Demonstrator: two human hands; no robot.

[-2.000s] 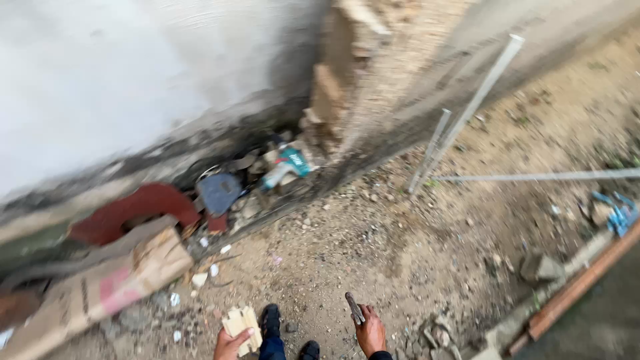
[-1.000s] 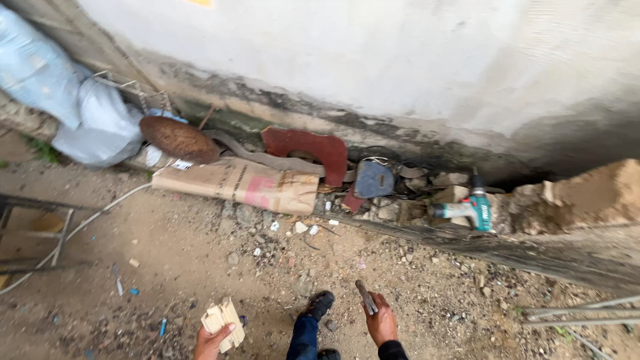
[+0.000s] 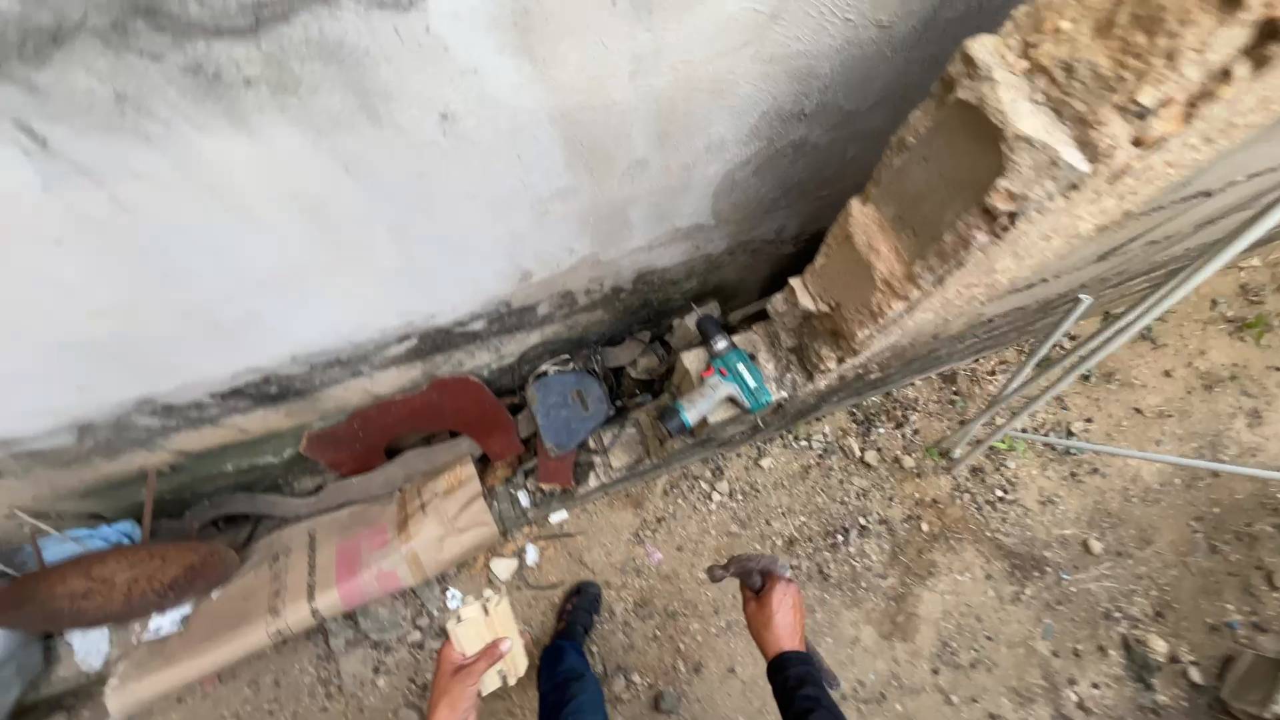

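In my left hand [image 3: 468,672], low in the view, are several short pale wooden pieces [image 3: 488,638], held together with the thumb across them. My right hand [image 3: 775,615] grips a hammer [image 3: 748,570] close below its dark metal head; part of the handle shows beside the dark sleeve. Ahead of both hands, a teal and grey cordless drill [image 3: 722,385] lies on the rubble ledge at the wall's foot, its bit pointing toward the wall. Neither hand touches it.
A broken masonry wall [image 3: 930,200] rises at the right, beside metal poles [image 3: 1060,370]. Along the white wall lie a red curved board [image 3: 420,425], a blue-grey plastic piece [image 3: 570,408], a flattened cardboard box [image 3: 310,575] and a rusty metal disc [image 3: 115,585]. Small stones litter the ground.
The view has swung right since one second ago, back toward the broken wall. Both hands still hold the same things, and one foot has moved relative to the ground litter.
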